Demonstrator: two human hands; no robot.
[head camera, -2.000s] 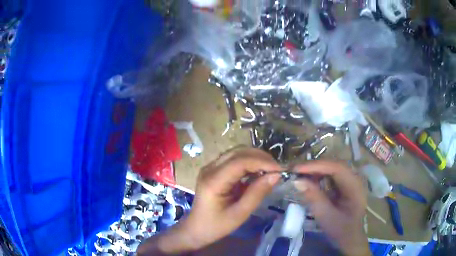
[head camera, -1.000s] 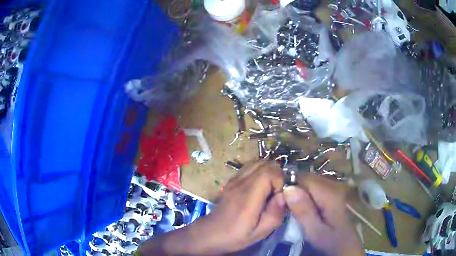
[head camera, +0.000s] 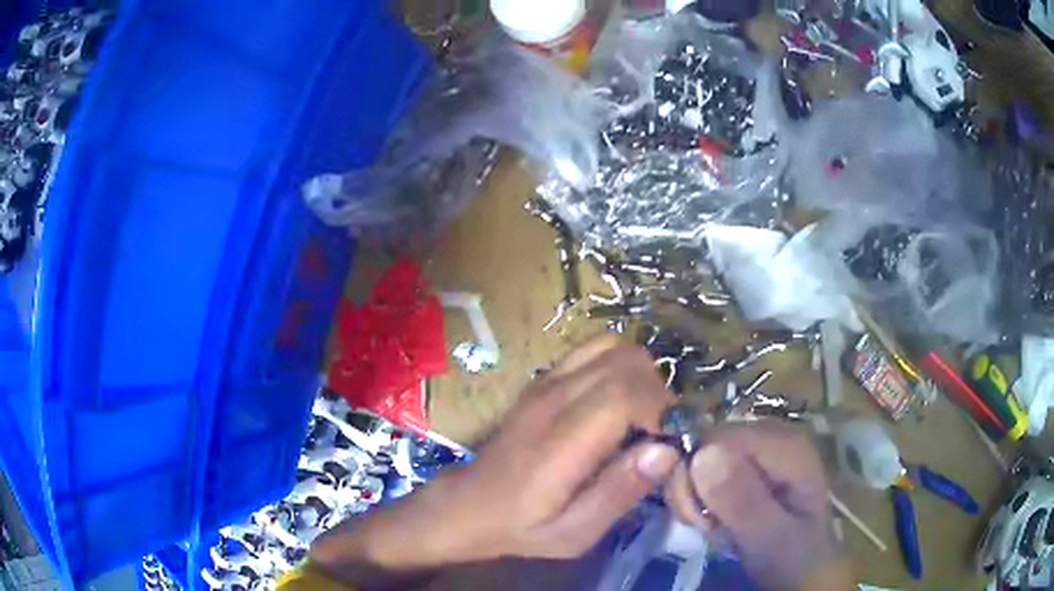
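My left hand and my right hand are bare and meet low in the centre, thumbs and fingertips together. Between them they pinch a small dark-and-chrome part; its shape is mostly hidden by the fingers. Below the hands is a white model body, partly covered and cut off by the lower edge. Loose dark grips with curved chrome levers lie on the bench just beyond my hands.
A large blue crate stands at left, with white bodies beside it. A red sheet, clear bags of shiny parts, a glue bottle, blue-handled pliers, a yellow-black handle and a printed packet lie on the bench.
My hands have drawn closer together around the small part, and the left hand's fingers now bend over it. The bench and crate have shifted in view with the head.
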